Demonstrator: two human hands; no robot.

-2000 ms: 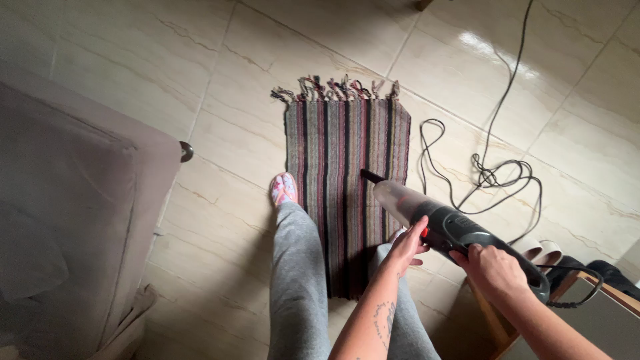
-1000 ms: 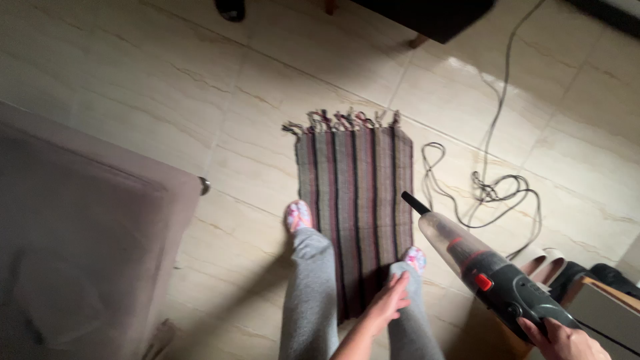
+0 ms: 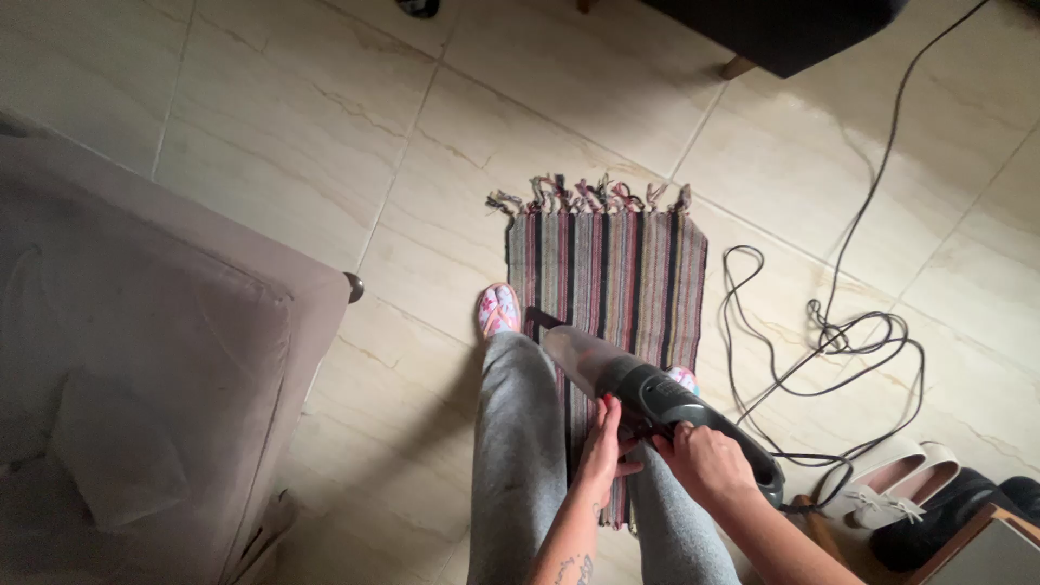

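A handheld vacuum cleaner (image 3: 650, 386) with a clear dust cup and a dark crevice nozzle slants across my legs. My right hand (image 3: 705, 461) is closed around its dark handle. Against the side of its body, near the dust cup, is my left hand (image 3: 605, 445), fingers spread; whether it bears any weight cannot be told. The nozzle tip is over the left part of a striped woven rug (image 3: 617, 276) with a knotted fringe, close to my left foot in a floral sock and flip-flop (image 3: 498, 309). My right foot is partly hidden behind the vacuum.
A black power cord (image 3: 845, 349) lies in loops on the tiled floor at the right. White shoes (image 3: 886, 483) and dark shoes stand beside a wooden-edged cabinet (image 3: 987, 548) at lower right. A fabric-covered sofa (image 3: 187, 309) fills the left; dark furniture (image 3: 780, 28) stands at the top.
The vacuum has moved left from beside the rug's right edge to over its left part. My left hand, apart from the vacuum one second ago, is now against its body.
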